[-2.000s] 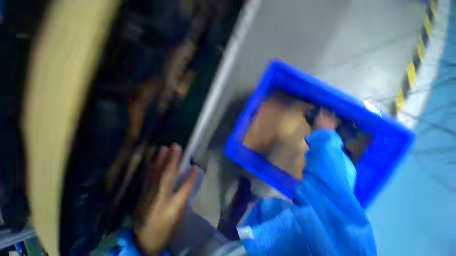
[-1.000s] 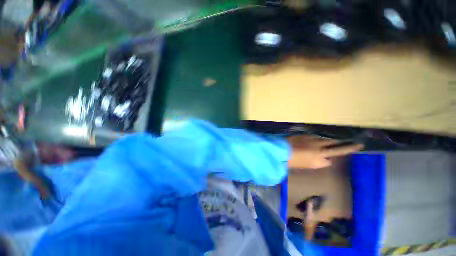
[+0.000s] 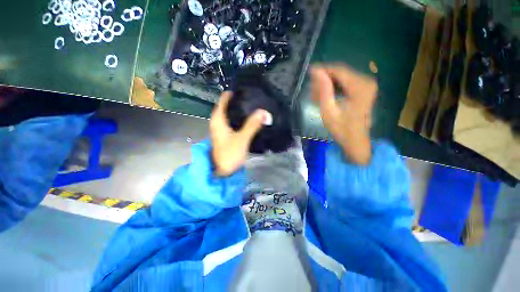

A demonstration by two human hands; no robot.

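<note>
My left hand (image 3: 231, 140) holds a black plastic housing (image 3: 265, 105) at the front edge of the bench, just below the parts tray. A small pale spot shows beside my thumb on the housing. My right hand (image 3: 348, 108) is raised to the right of the housing, apart from it and blurred; its fingers are bent and I cannot tell if anything is between them. The dark parts tray (image 3: 196, 90) holds a heap of silver-white discs (image 3: 179, 66) and thin black parts.
White rings (image 3: 111, 60) lie on the green bench (image 3: 365, 40) at the left. Stacked cardboard sheets (image 3: 425, 80) with black housings (image 3: 496, 57) are at the right. A blue crate (image 3: 450, 202) stands below. Another person's blue sleeve (image 3: 40, 154) is at the left.
The view has turned from the crate and cardboard to the tray. My left hand has come over from the cardboard edge and a black housing is now in it. My right hand has left the crate.
</note>
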